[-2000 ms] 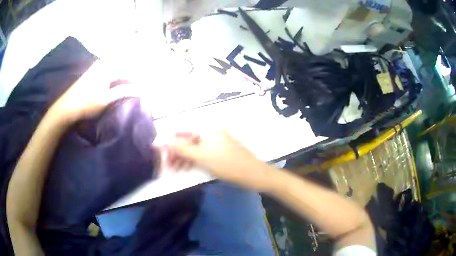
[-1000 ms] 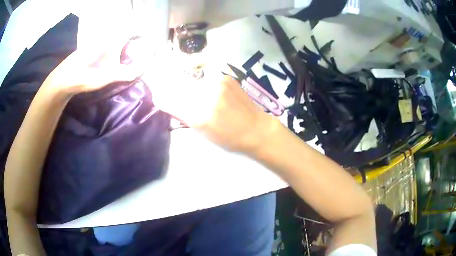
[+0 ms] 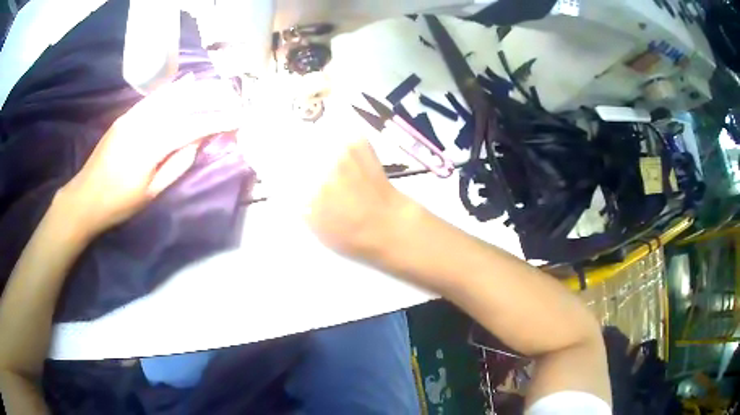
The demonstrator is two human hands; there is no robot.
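Observation:
The dark garment [image 3: 138,259] lies over the left part of the white table and up to the needle area, which is washed out by the lamp. My left hand [image 3: 154,146] lies on the garment, its fingertips lost in glare beside the needle area. My right hand [image 3: 345,190] is over the table just right of the garment's edge; its fingers are blown out by glare, so what they hold cannot be seen. Pink-handled thread snips [image 3: 415,144] lie right of the needle area.
Short black fabric strips [image 3: 440,105] lie scattered beyond the snips. A tangled black heap of strips [image 3: 560,162] covers the right table edge. The white machine body [image 3: 633,65] is behind. A yellow-framed cart [image 3: 641,259] with a brown panel stands at the right.
My left hand has shifted and lies flatter on the garment. The garment's right edge has moved left. My right hand has drawn slightly back, showing more of the snips.

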